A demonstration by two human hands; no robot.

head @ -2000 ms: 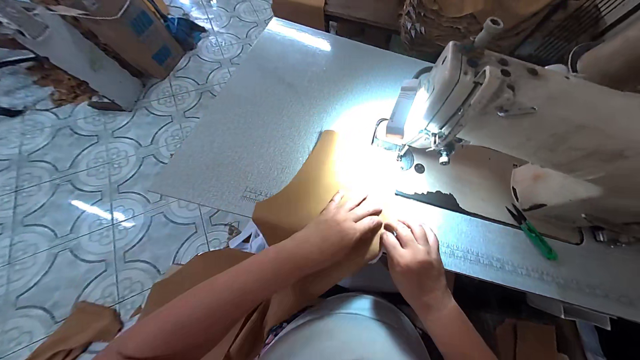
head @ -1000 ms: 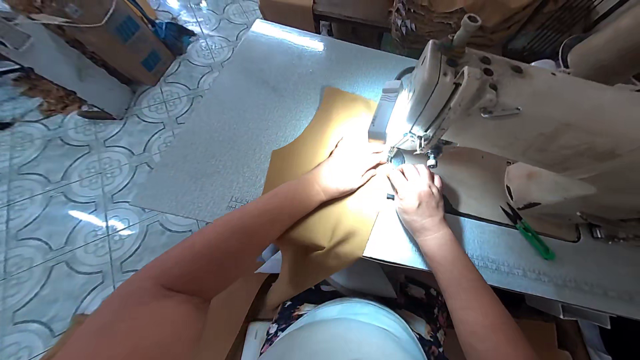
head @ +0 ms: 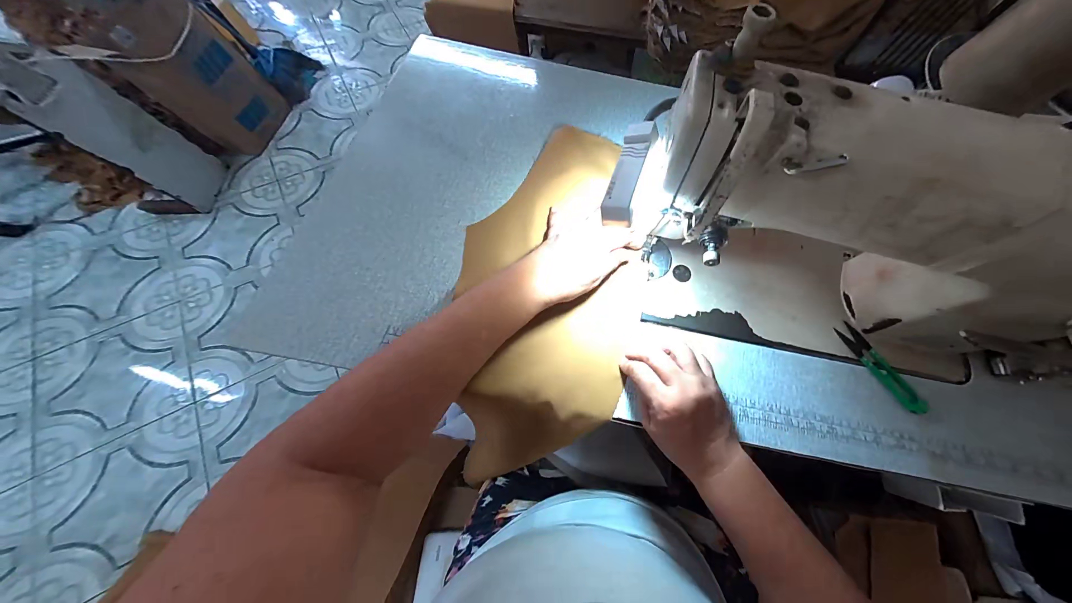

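Note:
A tan fabric piece (head: 544, 360) lies on the grey sewing table (head: 402, 176), its lower end hanging over the front edge. My left hand (head: 584, 255) rests flat on the fabric, fingertips close to the needle area of the sewing machine (head: 888, 167); bright lamp light washes out the fingers. By the fabric's right edge, near the table's front, my right hand (head: 678, 398) has curled fingers, with fingertips touching the edge or just beside it. Whether they pinch it cannot be told. The presser foot (head: 649, 251) is partly lost in glare.
Green-handled thread snips (head: 888, 373) lie right of my right hand, by the machine base. A small white lamp (head: 628, 176) is fixed at the machine head. Cardboard boxes (head: 209, 75) stand on the tiled floor at the left. More brown fabric (head: 770, 25) is piled behind the machine.
My right hand has come back from the needle area toward the table's front edge. My left hand stays on the fabric near the needle. The fabric lies flatter and further onto the table than two seconds ago.

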